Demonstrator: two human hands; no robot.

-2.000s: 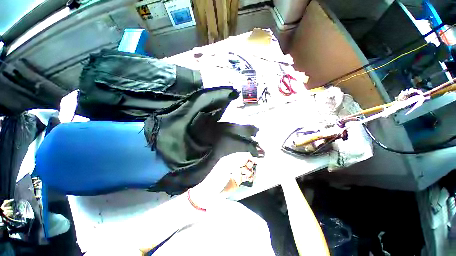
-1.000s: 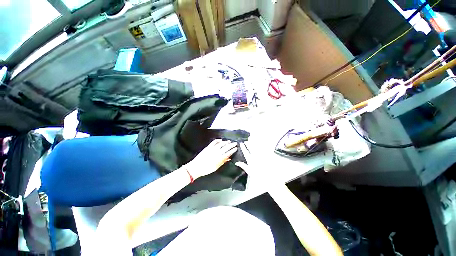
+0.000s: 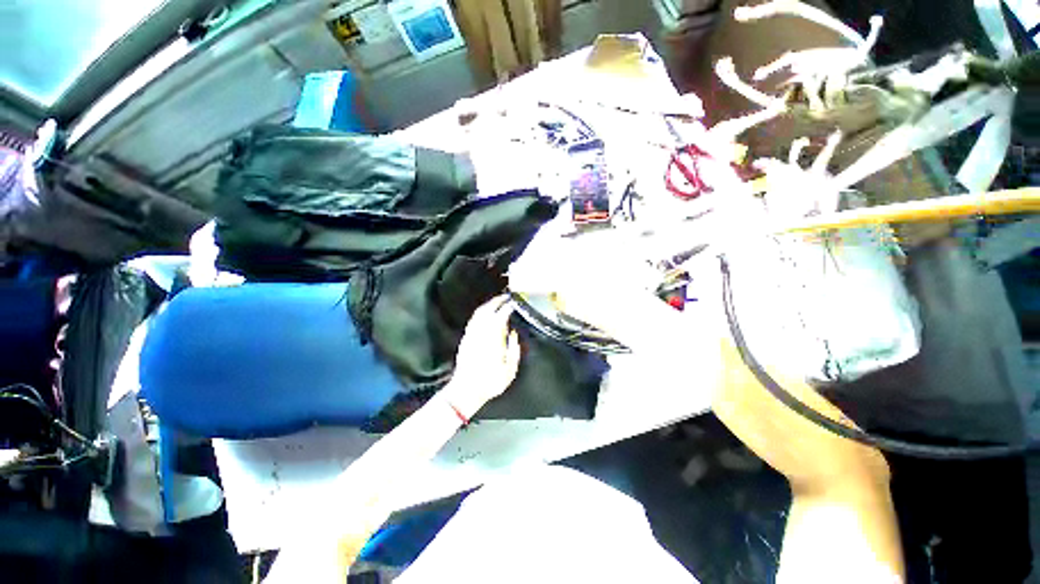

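Observation:
A dark garment [image 3: 439, 302] is pulled over the right end of the blue padded form [image 3: 257, 354], its loose part spread on the white table. My left hand [image 3: 488, 356] lies on the garment, fingertips close to the iron's left edge, with no cloth visibly pinched. My right hand [image 3: 684, 342] is washed out by glare; it appears closed on the handle of the steam iron [image 3: 570, 325]. The iron's pointed front is over the garment, just right of my left hand. The hand hides much of the iron's rear.
A folded dark garment pile [image 3: 325, 205] lies behind the form. A phone [image 3: 591, 188] and red-handled scissors [image 3: 687, 171] are at the table's back. A whitish pad [image 3: 872, 302] is at the right. The yellow hose [image 3: 935, 210] and black cable [image 3: 787, 394] run off right.
The iron has left the pad at the right and is now over the garment, held by my right hand. The hose and cable have swung nearer. My left hand has turned upright on the cloth.

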